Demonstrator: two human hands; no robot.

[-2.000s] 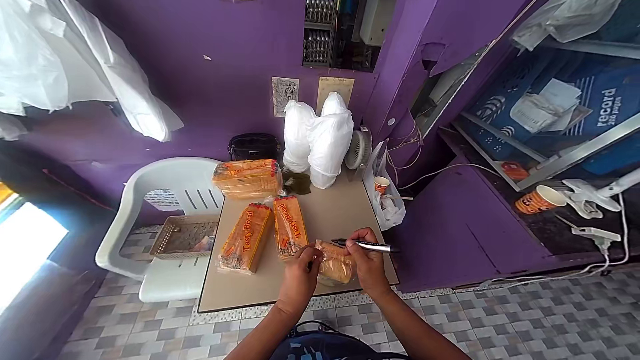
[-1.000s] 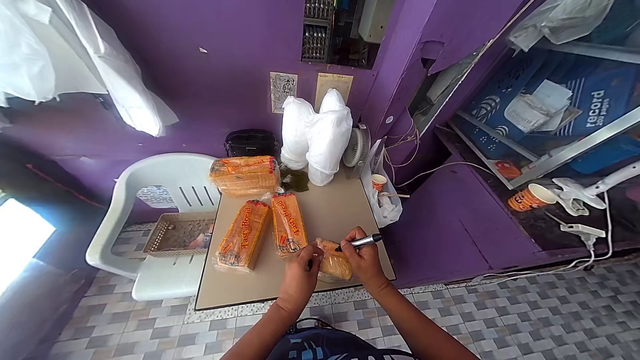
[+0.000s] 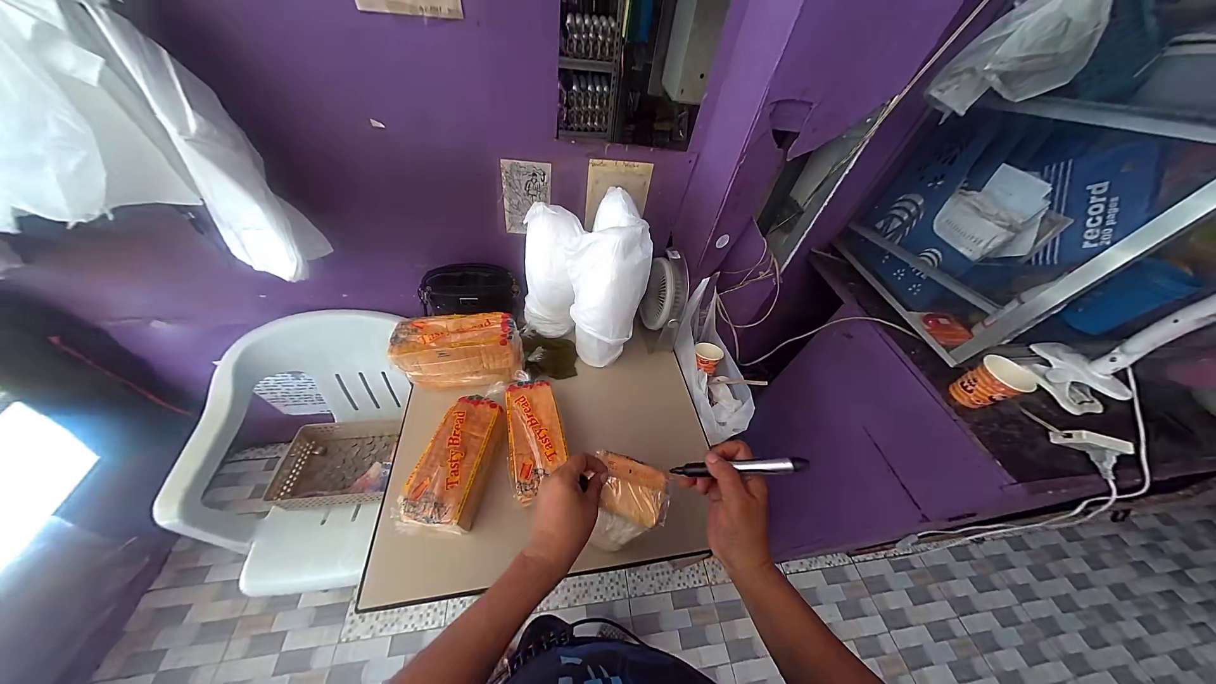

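Note:
My right hand [image 3: 739,499] grips a black and silver marker pen [image 3: 774,465], its dark tip pointing left toward a small clear-wrapped pack of bread [image 3: 635,494] at the table's front edge. At that pack's left side is my left hand [image 3: 568,503], its fingers pinched round a small black piece, perhaps the pen's cap. Two wrapped loaves with red and yellow printing, one wide [image 3: 451,465] and one narrow [image 3: 537,432], lie left of my left hand. Behind them another wrapped loaf [image 3: 456,350] lies crosswise at the table's back left corner.
On the table [image 3: 627,404] stand tall white plastic bags [image 3: 608,275] and a small fan [image 3: 663,293]. A bag with a paper cup [image 3: 708,356] hangs at its right edge. Left is a white plastic chair [image 3: 275,347] holding a basket [image 3: 328,442]. Right are another paper cup [image 3: 991,380] and white cables [image 3: 1145,427].
My right hand with the marker has moved right, off the small bread pack, where it was in both earlier frames. My left hand has stayed at the pack.

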